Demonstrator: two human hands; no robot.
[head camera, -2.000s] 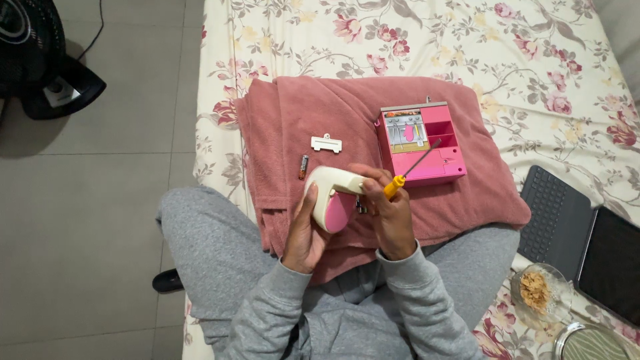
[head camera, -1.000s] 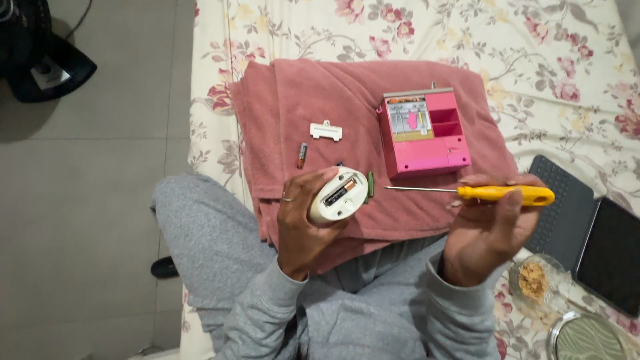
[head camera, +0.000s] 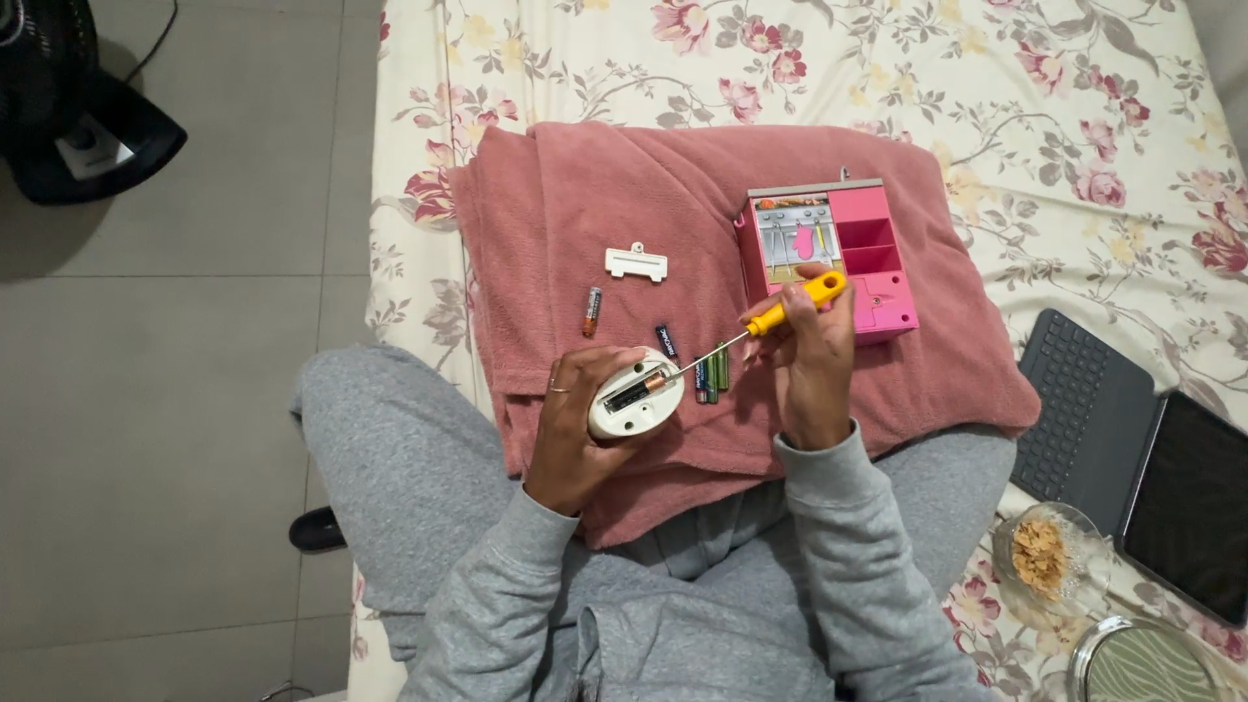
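My left hand (head camera: 577, 414) holds a white oval-based plastic toy (head camera: 634, 421), its battery compartment facing up. Inside lies a black and copper battery (head camera: 636, 392). My right hand (head camera: 817, 361) grips the yellow handle of a screwdriver (head camera: 798, 303); the metal tip is at the battery's upper right end. Whether it touches the battery I cannot tell. Beyond the toy, a white battery cover (head camera: 636, 262) and a loose battery (head camera: 592, 312) rest on the pink blanket (head camera: 585, 214). A dark battery (head camera: 666, 340) and several green and dark batteries (head camera: 713, 376) lie beside the screwdriver shaft.
A pink toy kitchen unit (head camera: 880, 302) stands on the blanket, behind my right hand. At right on the floral bedsheet are a keyboard (head camera: 1087, 414) with a tablet (head camera: 1194, 507), a glass bowl of flakes (head camera: 1041, 558) and a round lidded container (head camera: 1146, 663).
The toy was turned from its side until its compartment faced up. The screwdriver, held level to the right a second ago, has moved left, and its tip is now at the compartment.
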